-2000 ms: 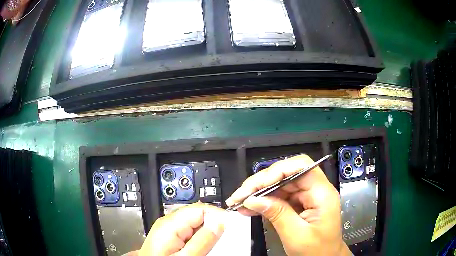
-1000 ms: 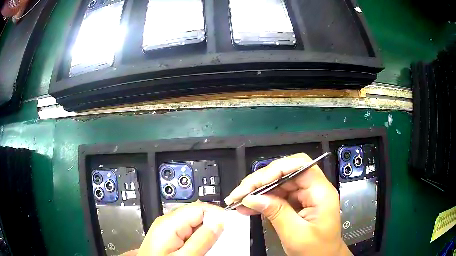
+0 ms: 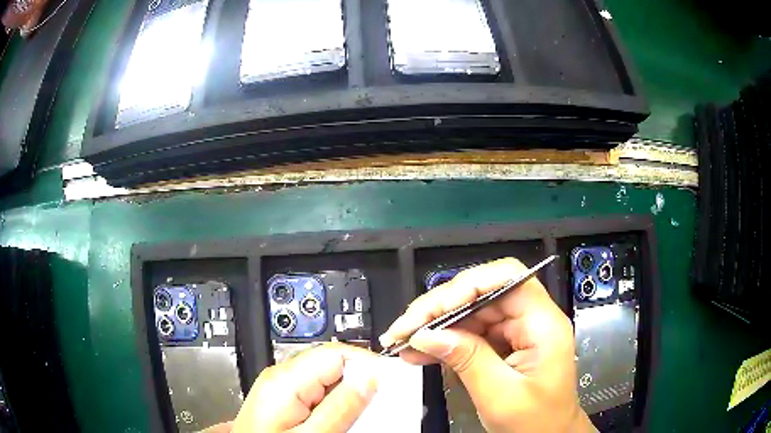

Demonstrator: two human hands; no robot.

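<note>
My left hand [image 3: 313, 391] pinches a plain white sheet [image 3: 393, 402] at its upper edge. My right hand [image 3: 494, 342] holds dark thin tweezers [image 3: 473, 309], their tip at the sheet's edge by my left fingertips. The tip itself is too small to tell what it holds. Below lies a black foam tray [image 3: 330, 245] with four phone units. The units at the far left [image 3: 196, 372], centre left [image 3: 296, 306] and far right [image 3: 604, 338] show blue camera areas with round lenses. The third unit [image 3: 441, 275] is mostly hidden by my right hand.
A stack of black foam trays [image 3: 372, 106] stands beyond, its top one holding three silver phone units [image 3: 293, 42]. A pale rail [image 3: 380, 176] runs before it. Dark stacks [image 3: 735, 194] stand at both sides. A yellow sheet [image 3: 752, 378] lies lower right. A person's hand [image 3: 30, 15] shows upper left.
</note>
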